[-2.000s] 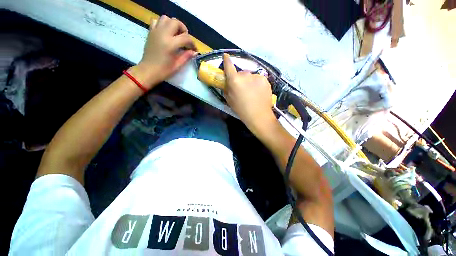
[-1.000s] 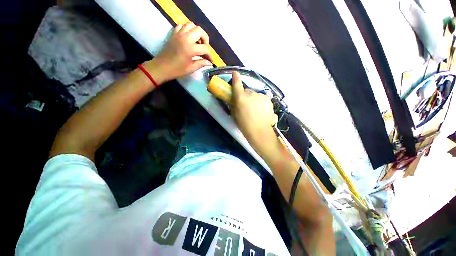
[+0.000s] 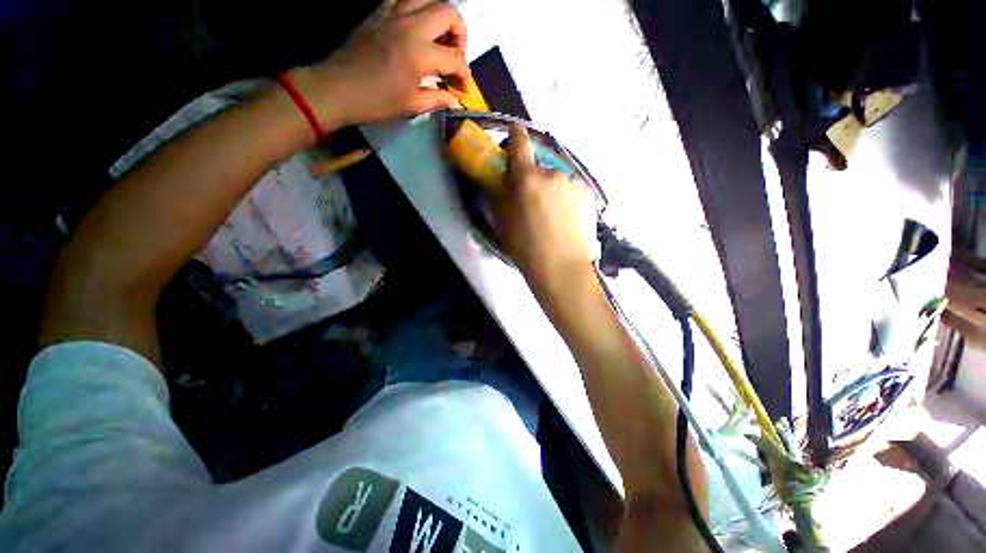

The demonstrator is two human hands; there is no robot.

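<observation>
My right hand (image 3: 546,205) is closed round the yellow-tan handle of the steam iron (image 3: 476,157), near the table's front edge. The iron's tip points away from me, close to my left fingers. My left hand (image 3: 405,70) is at the top, with its fingertips bent down on the work just ahead of the iron. The yellow template (image 3: 472,95) shows by those fingertips, with the black fabric strip (image 3: 498,83) beside it. The fingers hide whether they pinch the strip or press on it.
A wide black strip (image 3: 719,140) and a narrower one (image 3: 798,238) lie across the white table. The yellow hose (image 3: 737,373) and black cord (image 3: 684,432) run from the iron past my right forearm. Pale bags (image 3: 292,248) lie below the table's front edge.
The view has turned, so the table runs more steeply. My left hand sits higher in the picture. Less of the yellow template shows beyond my hand. The iron stays in my right hand.
</observation>
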